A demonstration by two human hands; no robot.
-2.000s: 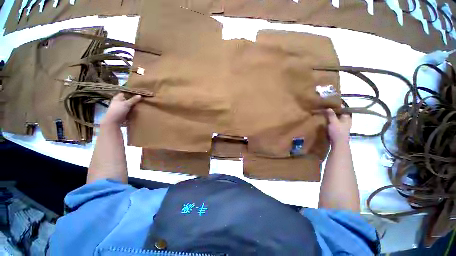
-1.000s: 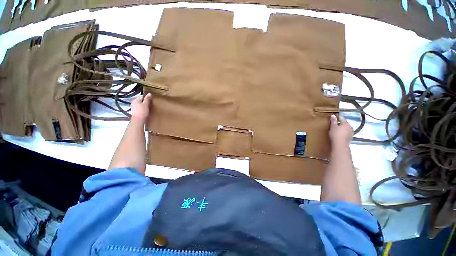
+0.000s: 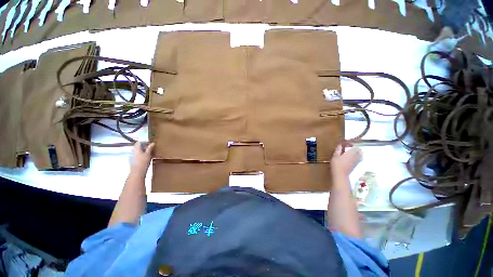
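A brown bag body panel (image 3: 205, 108) lies flat on the white table, with a notch at its far edge and one at its near edge. A lower brown layer (image 3: 186, 177) shows under its near edge. A dark label patch (image 3: 312, 150) sits at the panel's near right. Brown strap loops (image 3: 378, 76) stick out at both sides. My left hand (image 3: 141, 155) is at the panel's near left edge, fingertips on it. My right hand (image 3: 344, 158) is at the near right edge, fingers bent. Whether either hand grips the panel is hard to tell.
A stack of bag bodies (image 3: 40, 113) with straps lies at left. A tangled pile of brown loops (image 3: 459, 124) is at right. A glue bottle (image 3: 364, 188) lies beside my right forearm. Brown pieces with white strips (image 3: 205, 12) line the far side.
The panel has moved left and away from the upper table edge, and lies flatter and squarer. Both hands have moved nearer to me along its sides. The glue bottle now shows.
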